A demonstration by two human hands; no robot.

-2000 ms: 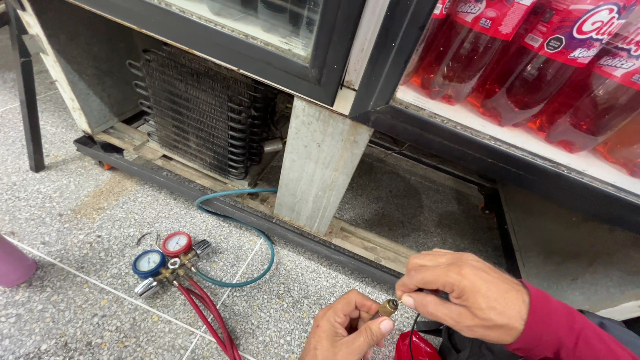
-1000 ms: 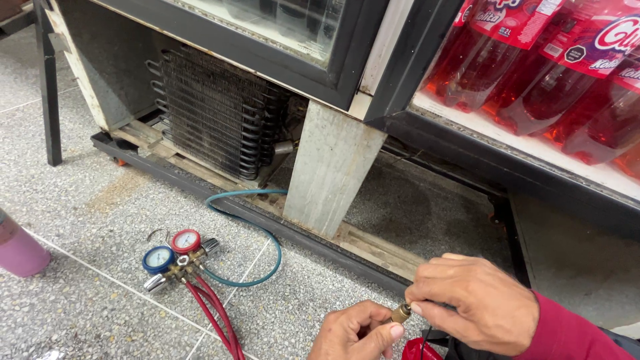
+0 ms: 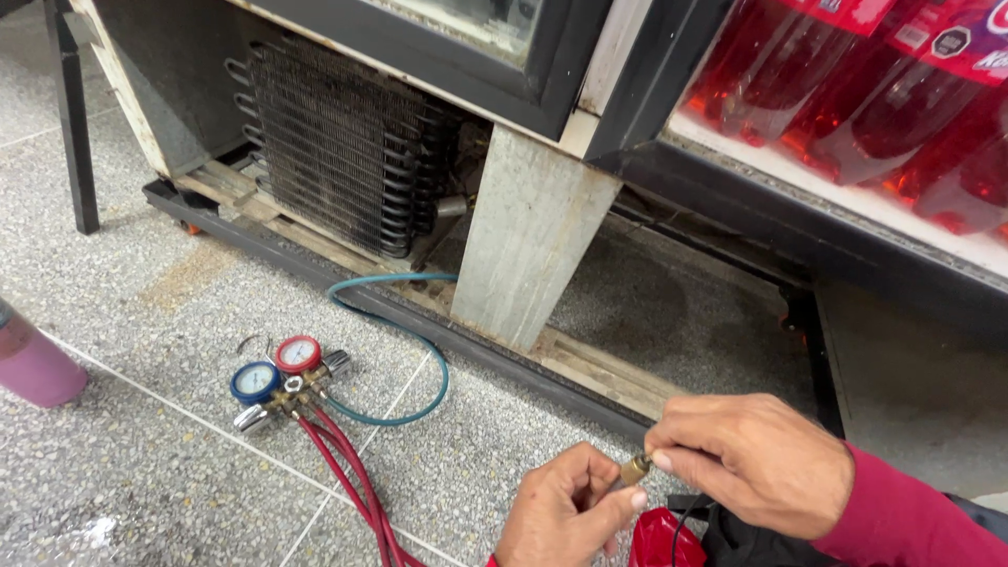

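At the lower right, my left hand grips a small brass fitting between thumb and fingers. My right hand pinches the fitting's upper end, its fingertips partly hiding it. To the left on the speckled floor lies a manifold gauge set with a blue gauge and a red gauge. Red hoses run from it to the bottom edge. A teal hose loops from the manifold to behind a metal panel of the display refrigerator.
A finned condenser coil sits in the refrigerator's open base, above a dark frame rail. Red drink bottles stand behind glass. A pink cylinder is at the left edge. A red plastic item and black bag-like fabric lie below my hands.
Both hands stay at the brass fitting. My right fingertips have closed over its upper end, which showed more openly two seconds ago. The view has shifted slightly.
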